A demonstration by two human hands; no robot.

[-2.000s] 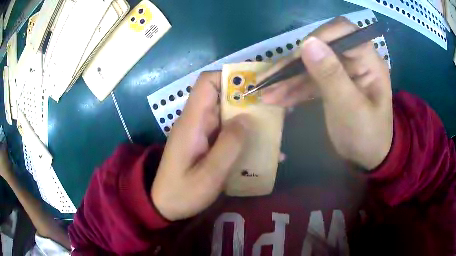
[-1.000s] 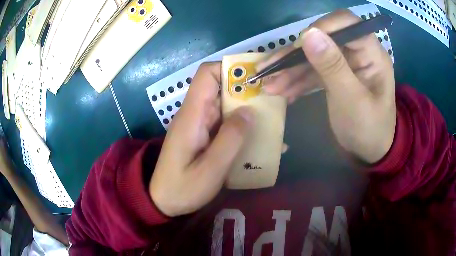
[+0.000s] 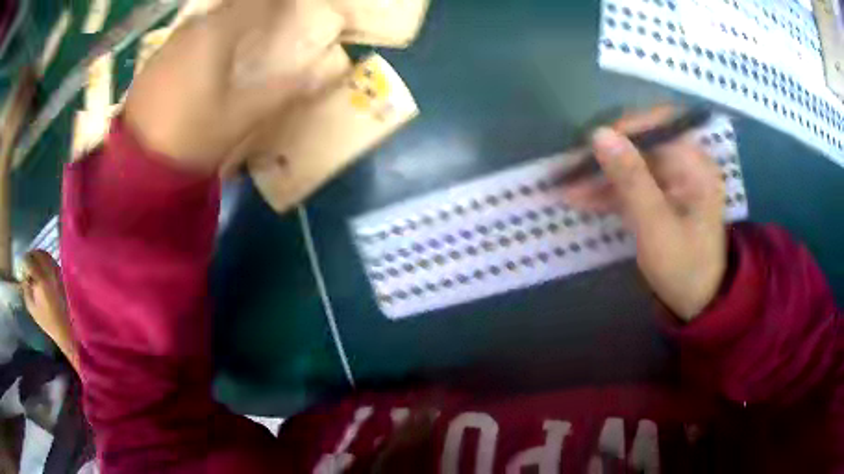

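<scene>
My left hand [image 3: 231,88] is blurred at the upper left, over the pile of cream back covers. A cream cover [image 3: 384,20] shows past its fingers at the top edge; blur hides whether the hand grips it. Below it lies another cover [image 3: 324,139] with a yellow camera area, partly behind the hand. My right hand [image 3: 671,208] holds the dark tweezers [image 3: 639,143] over the right part of the white dot sheet [image 3: 472,236]. The tweezers' tips are blurred, and I cannot tell whether they hold anything.
More dotted sheets [image 3: 722,60] lie at the upper right, with part of a cover at the far right edge. A thin pale cord or seam [image 3: 324,287] runs down the dark green table. Another person's hand [image 3: 46,296] is at the left edge.
My left hand has moved from the centre to the upper left, and no cover remains in front of me. The tweezers have moved right, away from the camera area. The view has shifted.
</scene>
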